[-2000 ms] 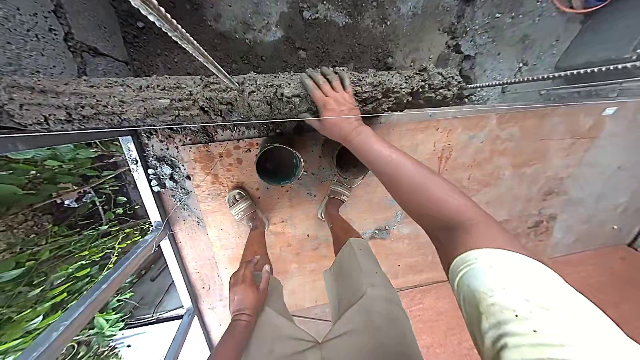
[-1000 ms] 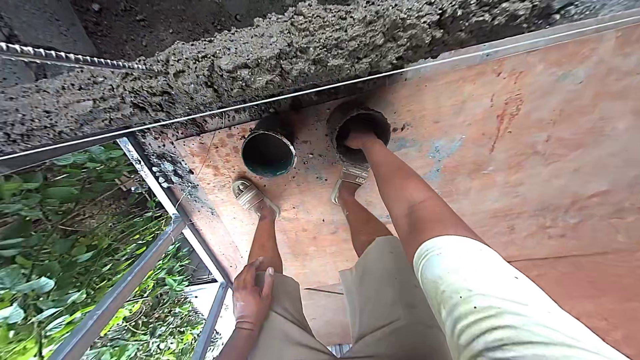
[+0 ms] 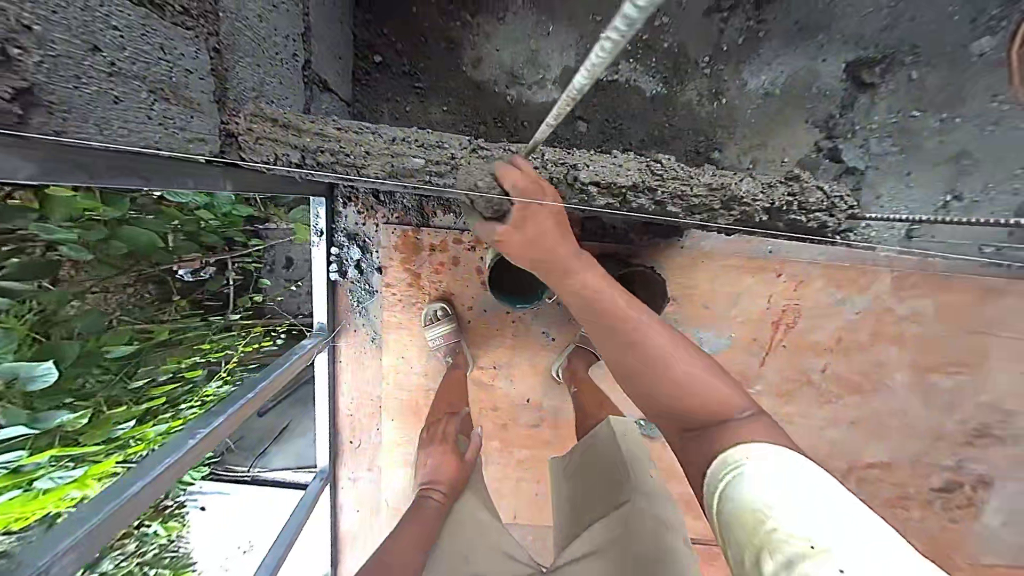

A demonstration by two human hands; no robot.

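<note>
My right hand (image 3: 532,216) grips a lump of wet mortar (image 3: 484,188) against the top of the rough mortar-covered wall (image 3: 640,180), beside an upright ribbed steel bar (image 3: 588,72). A taut white string (image 3: 368,181) runs along the wall and passes at the hand. Below the hand stands a bucket (image 3: 516,284) with a dark inside, partly covered by the hand. Another dark round container (image 3: 642,288) is partly hidden behind my right forearm. My left hand (image 3: 448,456) rests on my left leg, its fingers apart and holding nothing.
My sandalled feet stand on a reddish board (image 3: 496,408) spattered with mortar. A metal frame (image 3: 184,448) borders green plants at the left. Concrete blocks (image 3: 120,72) lie at the upper left. A horizontal ribbed bar (image 3: 944,219) sticks out from the wall's right end.
My right hand has come up out of the right-hand container to the wall top, now with mortar in it. The left hand has stayed at my leg. The view has shifted.
</note>
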